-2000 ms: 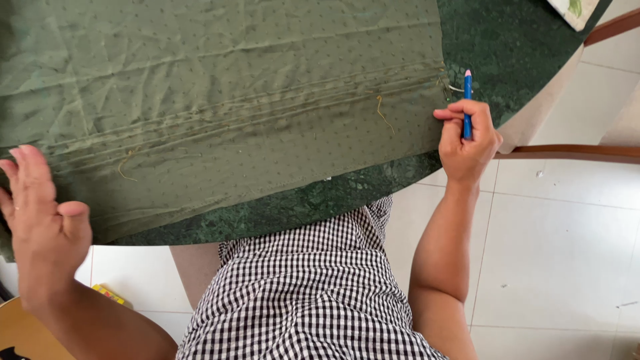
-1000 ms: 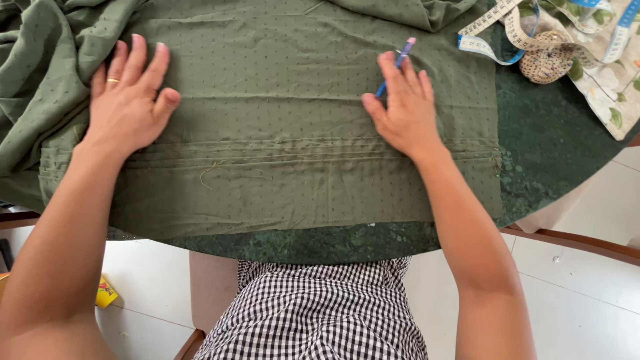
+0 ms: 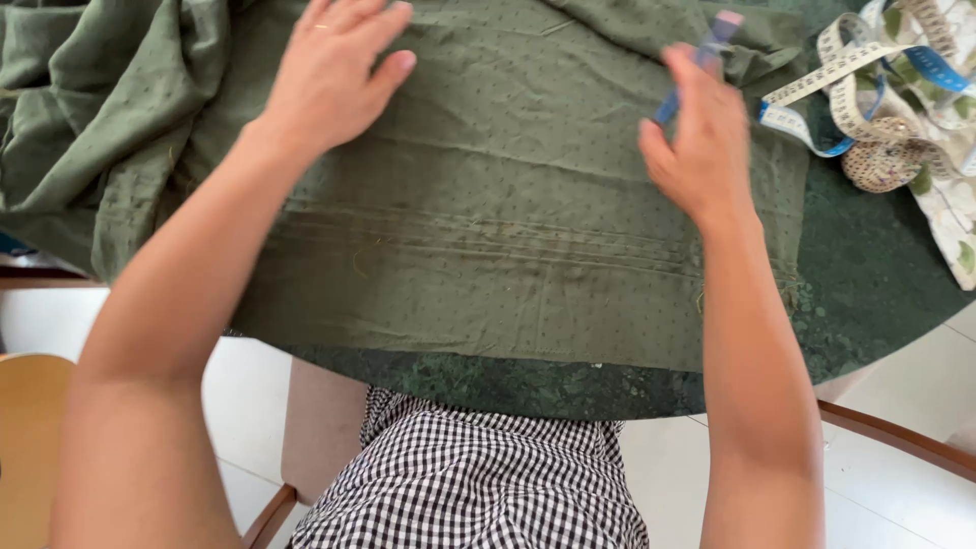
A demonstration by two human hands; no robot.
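Observation:
Green dotted fabric (image 3: 488,183) lies over a round dark green marble table, with several narrow stitched pleats running across it near its front edge. Loose yellowish thread ends show on the pleats. My left hand (image 3: 335,72) is over the fabric at the upper left, fingers spread, holding nothing; a ring is on one finger. My right hand (image 3: 701,137), slightly blurred, is over the right part of the fabric and holds a blue pencil (image 3: 717,42) with a pinkish end between thumb and fingers. Whether either palm touches the cloth cannot be told.
More of the fabric is bunched at the left. At the right, a white and blue measuring tape (image 3: 839,72) coils by a round woven pincushion (image 3: 884,156) and a leaf-print cloth (image 3: 945,221). The marble table's edge (image 3: 610,396) curves before my checked garment. Wooden chair parts stand below.
Both hands have moved farther up over the fabric since one second ago. The fabric now has a bunched part at left and a fold at the top that the earliest frame does not show.

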